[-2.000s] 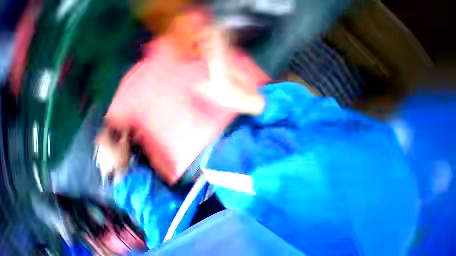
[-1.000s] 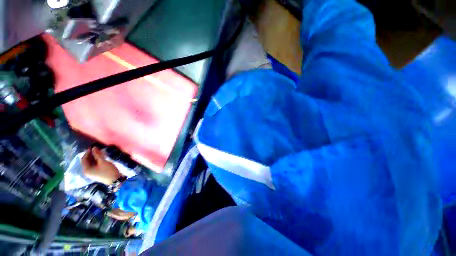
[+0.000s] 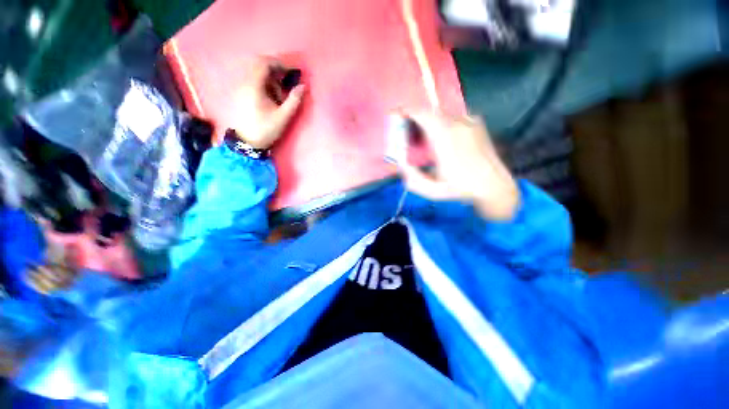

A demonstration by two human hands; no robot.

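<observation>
The pink-red work mat (image 3: pixel 344 96) lies in front of me with pale yellow side stripes. My left hand (image 3: pixel 268 104) is over the mat's left half, its fingers around a small dark part (image 3: pixel 284 80), likely a black housing. My right hand (image 3: pixel 460 156) is at the mat's right near edge, blurred. It holds a small silver-grey part (image 3: pixel 396 140) between thumb and fingers. The two hands are apart. The fine shape of both parts is blurred.
A clear plastic bag (image 3: pixel 148 152) with a white label lies left of the mat. A white-grey device (image 3: pixel 511 20) with a dark cable stands beyond the mat's right side. A brown cardboard box (image 3: pixel 655 176) is at the right. Another person's hand (image 3: pixel 49 278) shows at the lower left.
The view has swung back from the right. My right hand, hidden behind my sleeve or out to the right before, is now at the mat with a silver-grey part.
</observation>
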